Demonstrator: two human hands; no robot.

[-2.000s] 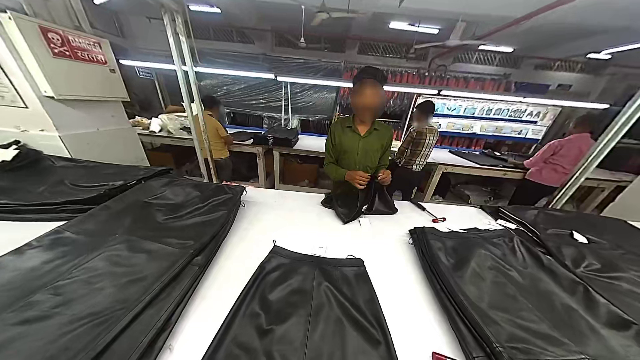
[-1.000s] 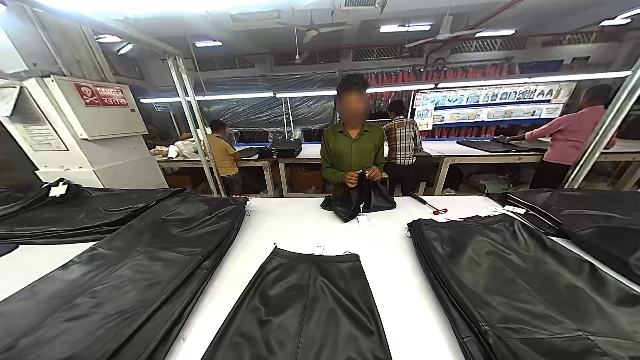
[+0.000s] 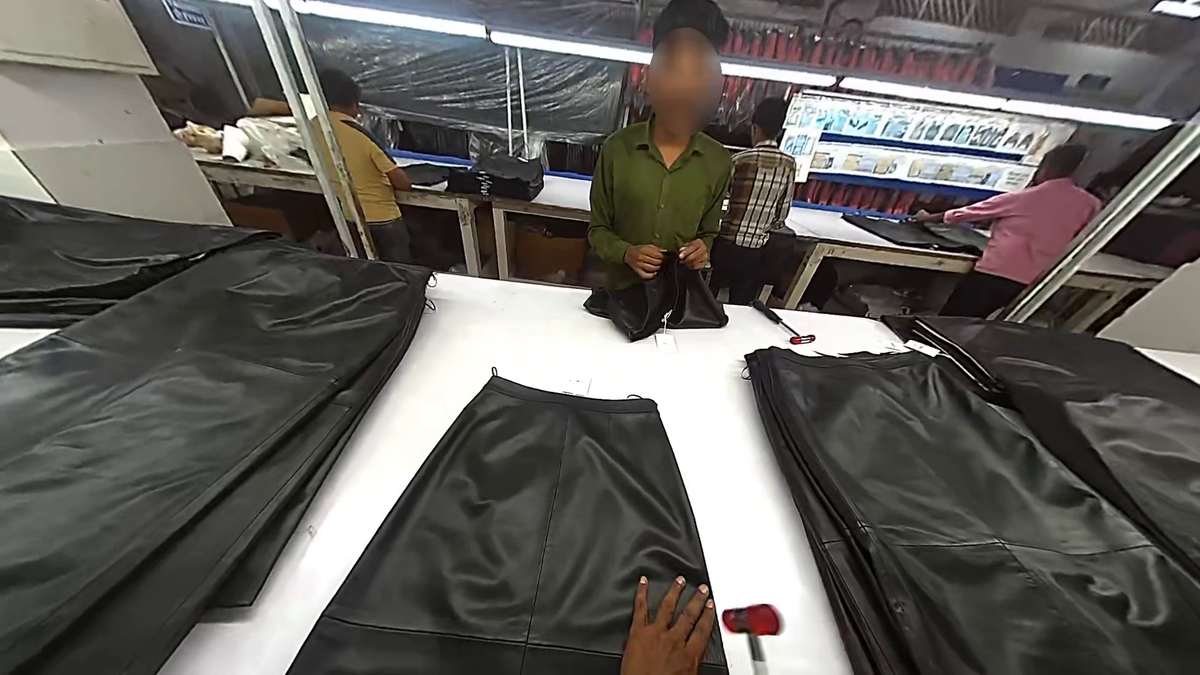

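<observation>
A black leather-like skirt [image 3: 553, 506] lies flat on the white tabletop, its waistband with small loops toward the far side. My left hand [image 3: 667, 626] rests palm down on the skirt's lower right part, fingers spread, holding nothing. Just right of it, a small hammer with a red head [image 3: 752, 620] shows slightly blurred, its handle running down out of the frame. My right hand is not in view, so what it holds cannot be seen. A white tag [image 3: 577, 385] shows behind the waistband.
Stacks of black skirts flank it, left [image 3: 187, 375] and right [image 3: 975, 469]. Across the table a person in a green shirt [image 3: 661, 187] holds a dark garment [image 3: 656, 305] with both hands; a second red-headed hammer [image 3: 787, 324] lies nearby. Other people stand at benches behind.
My left hand has come into view on the skirt. The red-headed hammer beside it, out of view one second ago, now shows. The view has tilted down somewhat.
</observation>
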